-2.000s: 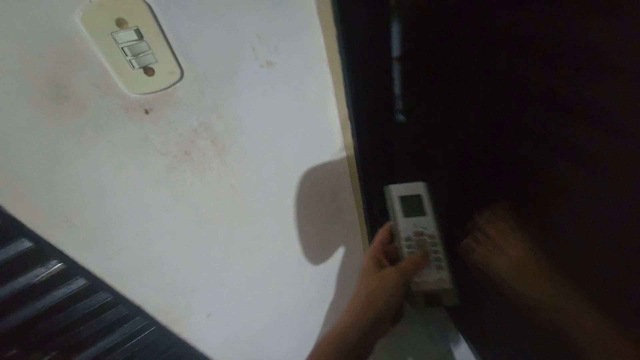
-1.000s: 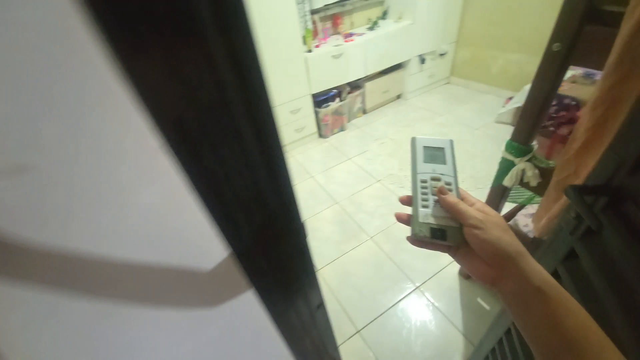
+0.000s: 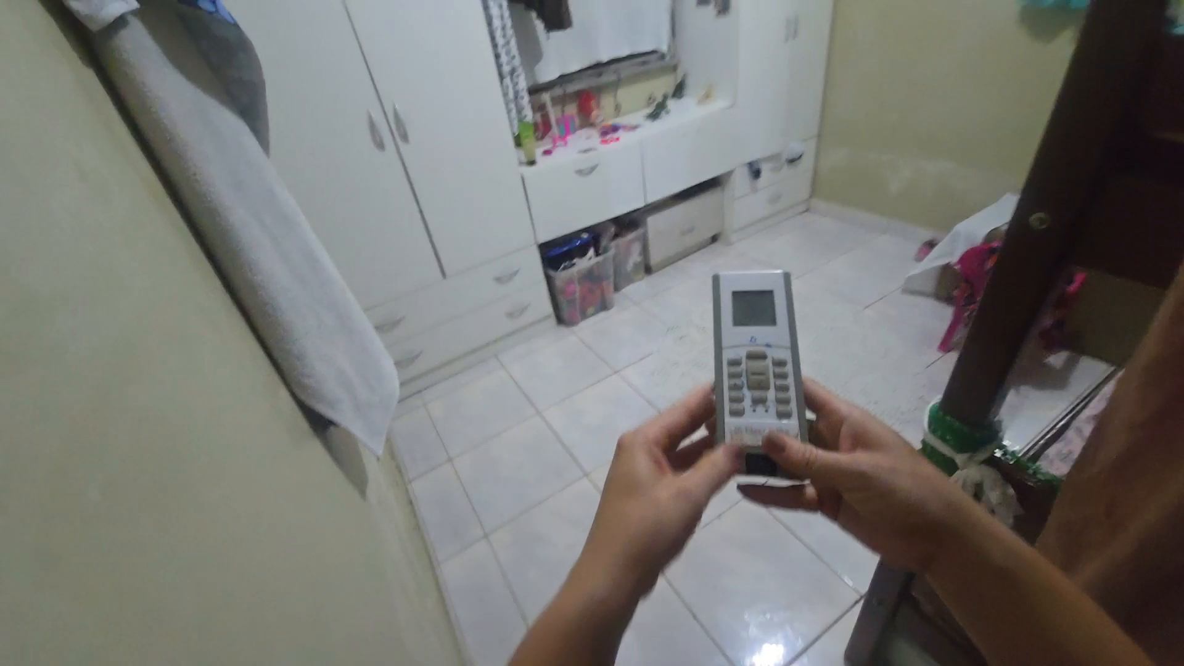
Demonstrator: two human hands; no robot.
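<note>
A grey and white air-conditioner remote control (image 3: pixel 758 370) stands nearly upright in the head view, its dark small screen and grey buttons facing me. Around its lower left side my left hand (image 3: pixel 661 481) is closed, the thumb at the bottom edge. My right hand (image 3: pixel 865 472) grips the lower right side, with its thumb over the lower front. Fingers of both hands are partly hidden behind the remote.
At left a white towel (image 3: pixel 268 259) hangs by the wall. White wardrobes (image 3: pixel 416 120) and a shelf with small items (image 3: pixel 684 120) line the back, above plastic bins (image 3: pixel 583 287). A dark bed post (image 3: pixel 1027 250) rises at right over the tiled floor (image 3: pixel 592 425).
The view has swung from a wall with a switch, past a dark door frame, into a lit room. My left hand, out of view one second ago, now holds the remote along with my right.
</note>
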